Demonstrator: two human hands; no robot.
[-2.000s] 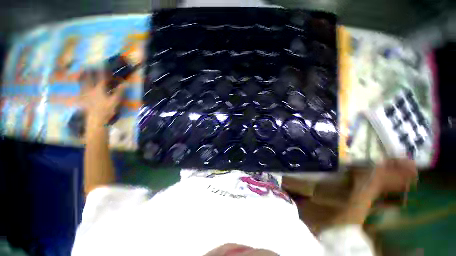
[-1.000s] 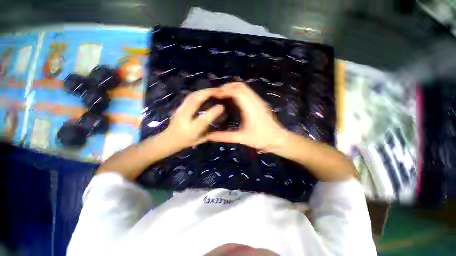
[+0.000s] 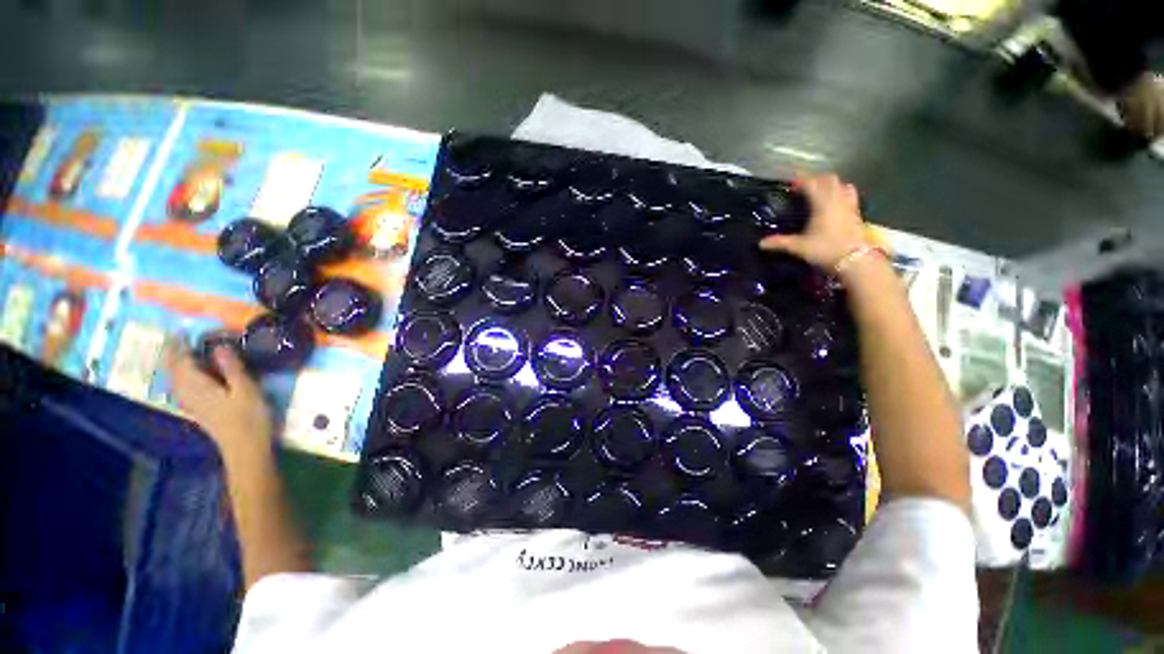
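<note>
The glossy black blister tray (image 3: 594, 401) with rows of round pockets lies in front of me. My right hand (image 3: 823, 228) is at its far right corner, thumb and fingers around a dark round unit (image 3: 780, 206) at a corner pocket. My left hand (image 3: 220, 388) is at the near edge of a loose group of black cylindrical units (image 3: 283, 280) on the blue-orange printed covering (image 3: 161, 291). Its fingertips reach a dark unit there; whether they grip it is unclear.
A white sheet with black discs (image 3: 1017, 468) lies on the pale printed covering (image 3: 977, 284) at right. White paper (image 3: 590, 129) sticks out behind the tray. The dark conveyor (image 3: 421, 61) runs beyond. A person's arm (image 3: 1140, 105) shows at far right. Dark blue material (image 3: 83, 511) is at lower left.
My hands were together over the tray and have parted, the left to the loose units, the right to the tray's far right corner. The view has also shifted.
</note>
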